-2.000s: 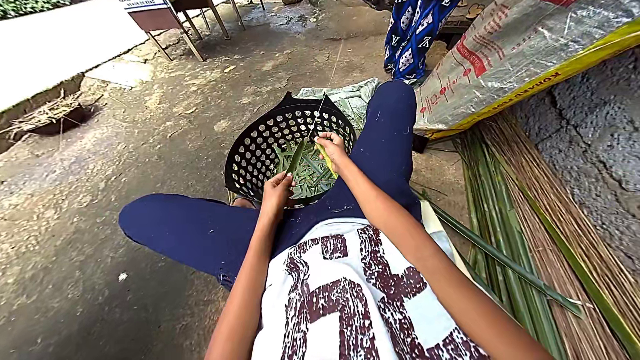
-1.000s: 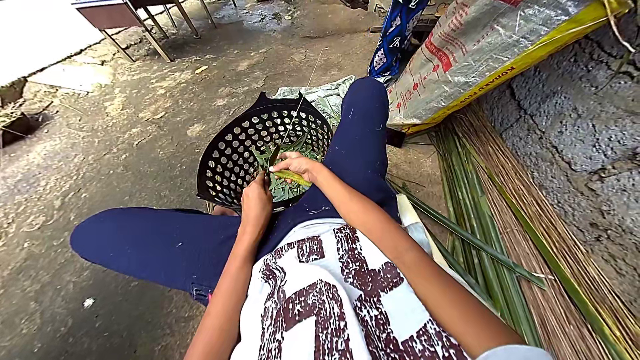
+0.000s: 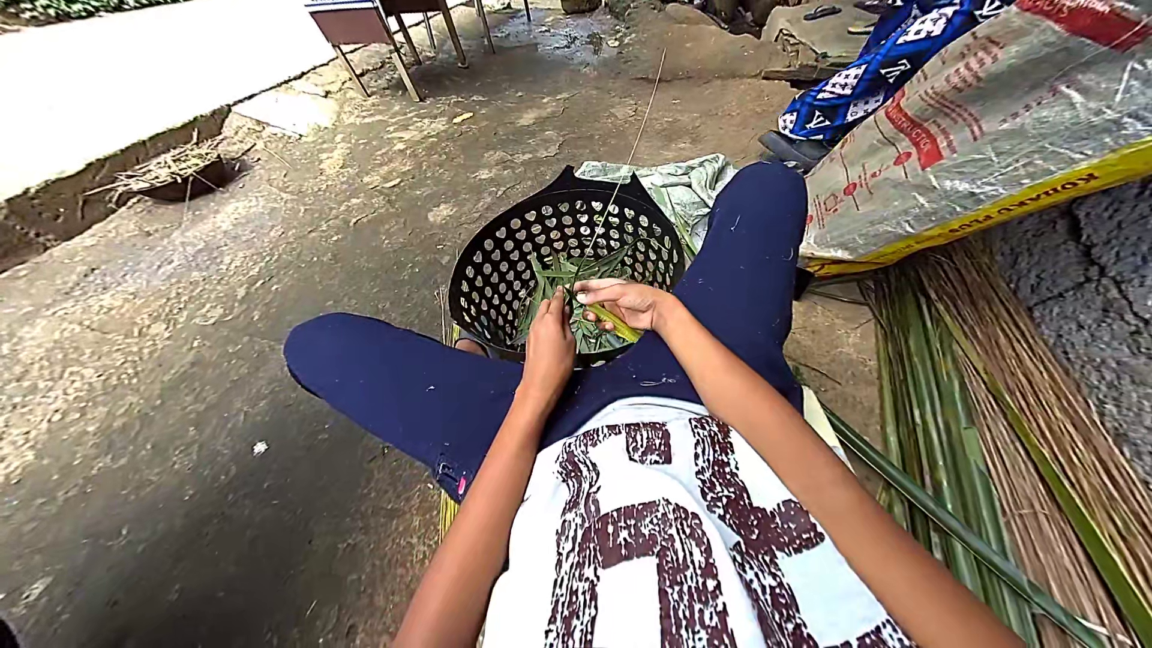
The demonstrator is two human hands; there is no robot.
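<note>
A black perforated plastic basket [image 3: 504, 279] stands between my knees, with cut green leaf strips [image 3: 549, 279] lying inside. Over its near side, my right hand [image 3: 624, 304] is closed around a yellow handle [image 3: 614, 322], likely a knife's; its blade cannot be made out. My left hand [image 3: 551, 340] is right beside it, fingertips close to my right hand's, at a green leaf piece that is mostly hidden by the fingers. A thin pale leaf rib or stick [image 3: 641, 130] rises from near the hands past the basket's far rim.
Long green palm leaves [image 3: 931, 423] and a bundle of thin brown ribs [image 3: 1035, 396] lie at right beside a rough wall. Above them is a printed sack [image 3: 972, 153]. A person's patterned trouser leg [image 3: 850, 90] is beyond. A wooden table [image 3: 360, 25] and a bowl of sticks [image 3: 184, 173] stand at upper left.
Two seconds ago my hands were apart with a green leaf between them; they came together over the basket and remain close. The yellow handle has stayed in my right hand.
</note>
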